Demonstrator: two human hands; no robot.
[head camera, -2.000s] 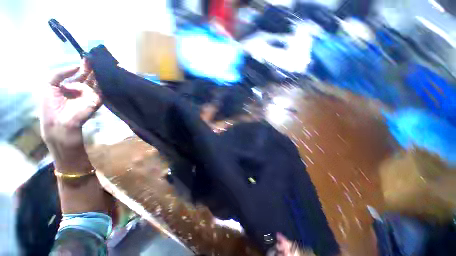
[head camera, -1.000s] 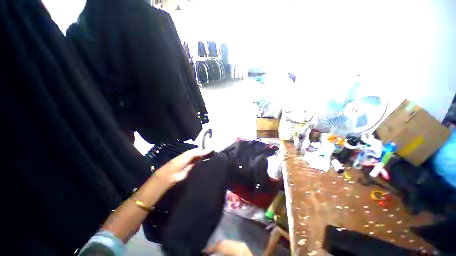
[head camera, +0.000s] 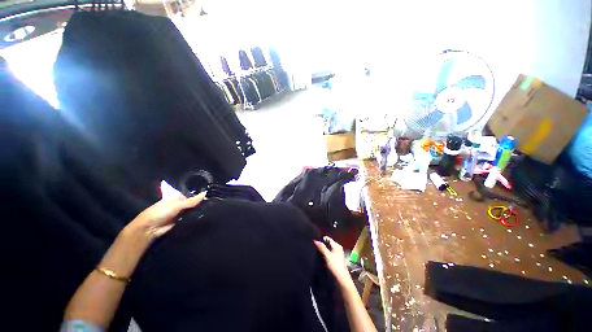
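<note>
A black jacket (head camera: 227, 253) hangs spread in front of me, left of the table. A dark hanger hook (head camera: 197, 180) shows at its top. My left hand (head camera: 165, 217) holds the jacket at its upper left, by the collar and hook. My right hand (head camera: 331, 253) holds its right side, with the fingers partly hidden by the cloth. Black jackets (head camera: 143, 97) hang close together at the left, with small shiny cuff buttons (head camera: 244, 145) on a sleeve end.
A brown table (head camera: 415, 240) bears black garments (head camera: 506, 292), red-yellow scissors (head camera: 504, 214), bottles (head camera: 504, 152) and small tools. A fan (head camera: 451, 97) and a cardboard box (head camera: 539, 120) stand behind. A dark garment heap (head camera: 318, 194) lies beside the table.
The view has swung from over the table to the hanging jackets. The held jacket has turned and now spreads wide before me. My right hand has moved up to its right side.
</note>
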